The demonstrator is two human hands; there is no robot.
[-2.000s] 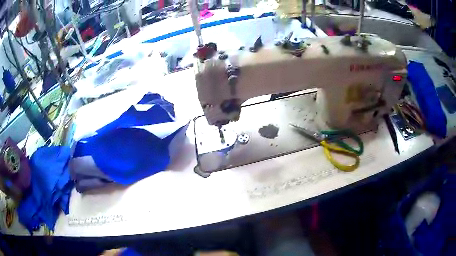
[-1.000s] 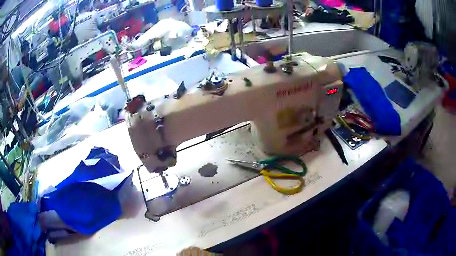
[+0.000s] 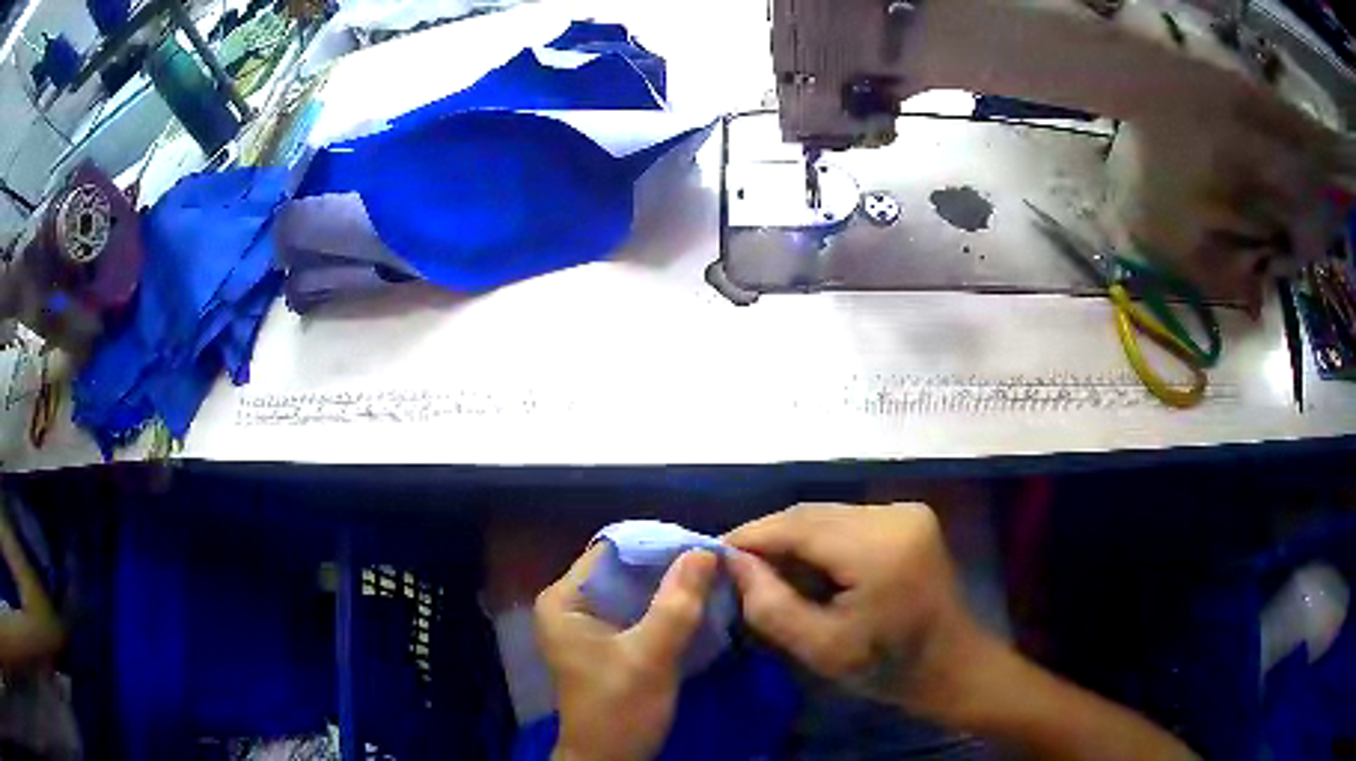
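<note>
A small fabric piece (image 3: 654, 544), pale grey-blue on the side that shows, is held up over my lap below the table's front edge. My left hand (image 3: 622, 647) grips its left part, with the thumb on the cloth. My right hand (image 3: 855, 595) pinches its upper right edge between thumb and fingertips, close to my left thumb. Bright blue cloth (image 3: 736, 714) lies under and between the hands; whether it is the same piece I cannot tell. The inner fingers of my left hand are partly hidden.
A loose blue and pale pile of panels (image 3: 498, 193) lies left of the machine bed (image 3: 967, 253). Green-and-yellow scissors (image 3: 1153, 339) lie on the bed's right front. More blue panels (image 3: 194, 290) lie far left. A blue lattice crate (image 3: 402, 639) is below the table.
The view has turned left and down. Both hands now show with the pale cloth held between them; before, only a small part of a hand showed at the lower edge.
</note>
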